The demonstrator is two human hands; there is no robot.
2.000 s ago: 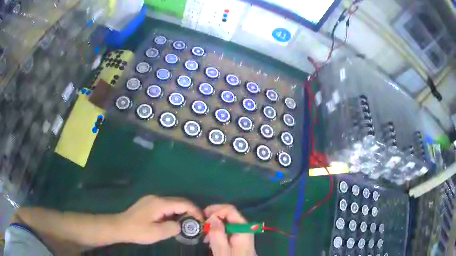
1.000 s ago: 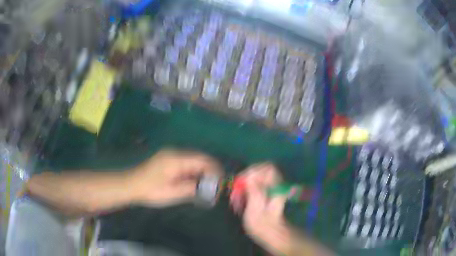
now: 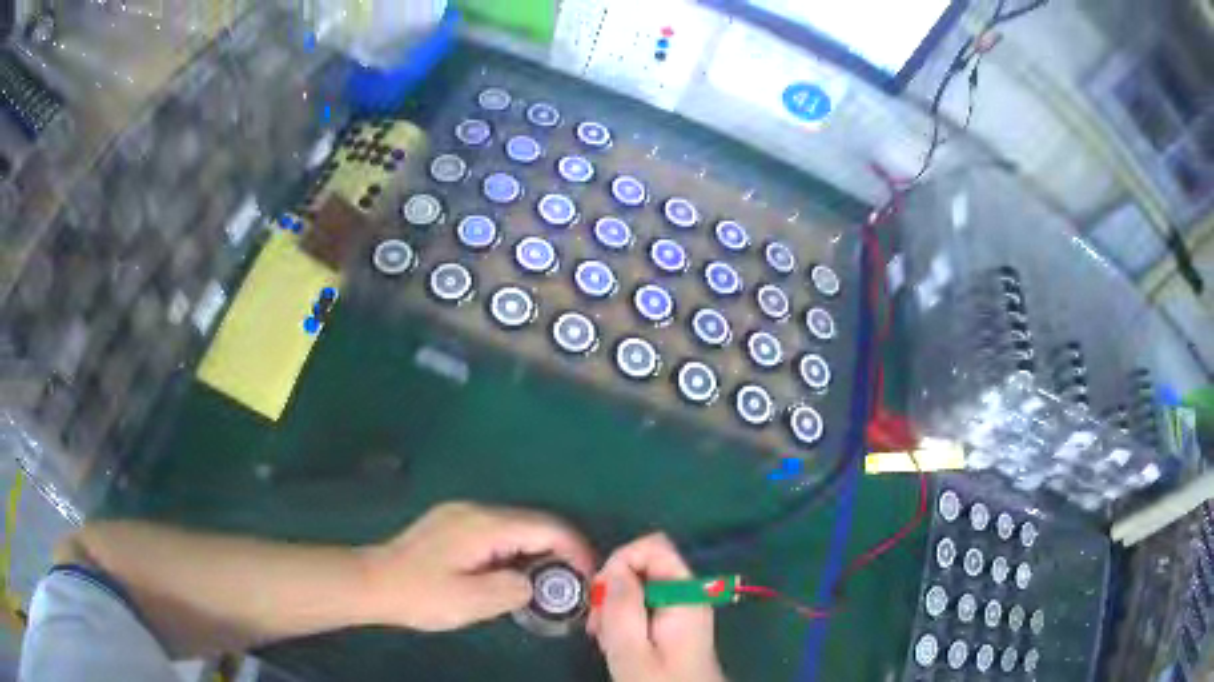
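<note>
A small round speaker driver (image 3: 557,589) with a dark rim and pale rings lies face up at the bottom centre, over a round fixture (image 3: 535,622) that is mostly hidden. My left hand (image 3: 459,566) holds the driver's left side with its fingertips. My right hand (image 3: 652,616) grips the test probe (image 3: 690,592), green with a red front end. The red end points left, close to the driver's right edge; whether it touches cannot be told. A thin red wire runs from the probe's back to the right.
A large parts tray (image 3: 599,386) with rows of drivers lies ahead. A second parts tray (image 3: 1065,586) is at lower right, below stacked blister trays (image 3: 1052,440). A yellow card (image 3: 260,346) lies left. A dark cable and blue tape line (image 3: 833,566) are right of my hands.
The view swung and blurred, then settled with the scene shifted slightly right from the oldest frame. My hands came slightly apart in the middle frame and are close together again at the driver.
</note>
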